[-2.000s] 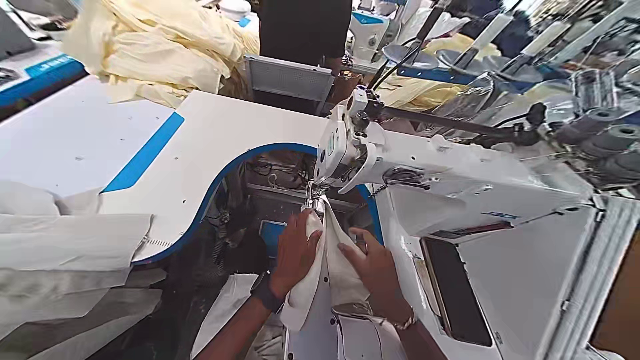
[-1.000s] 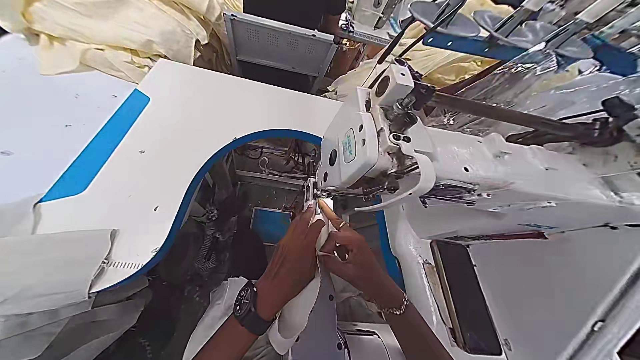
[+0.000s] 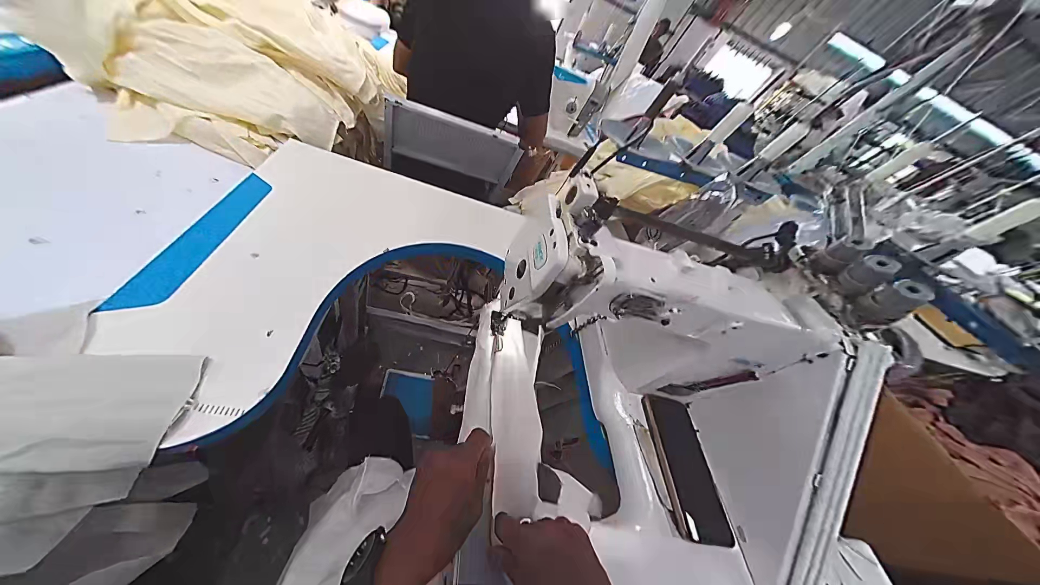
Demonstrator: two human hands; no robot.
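White fabric (image 3: 516, 398) runs in a long strip from under the head of a white industrial sewing machine (image 3: 540, 268) toward me, lying over the machine's narrow arm. My left hand (image 3: 447, 496), with a dark watch on the wrist, grips the strip's left edge, thumb on top. Lower and to the right, my right hand (image 3: 544, 548) pinches the same fabric near the bottom of the view. The presser foot (image 3: 497, 323) is at the strip's far end. More white cloth (image 3: 357, 504) hangs beside my left forearm.
A white table (image 3: 325, 211) with a blue-edged cutout curves around the left. Pale cloth pieces (image 3: 89, 431) lie at its near left corner. A cream fabric heap (image 3: 236, 73) and a person in dark clothing (image 3: 479, 65) are beyond. A phone-like dark object (image 3: 689, 471) lies at right; thread cones (image 3: 886, 284) stand behind.
Both hands have moved from close by the needle area back toward me, along the fabric. A longer, straighter stretch of strip now shows between them and the machine head. The view has tilted up.
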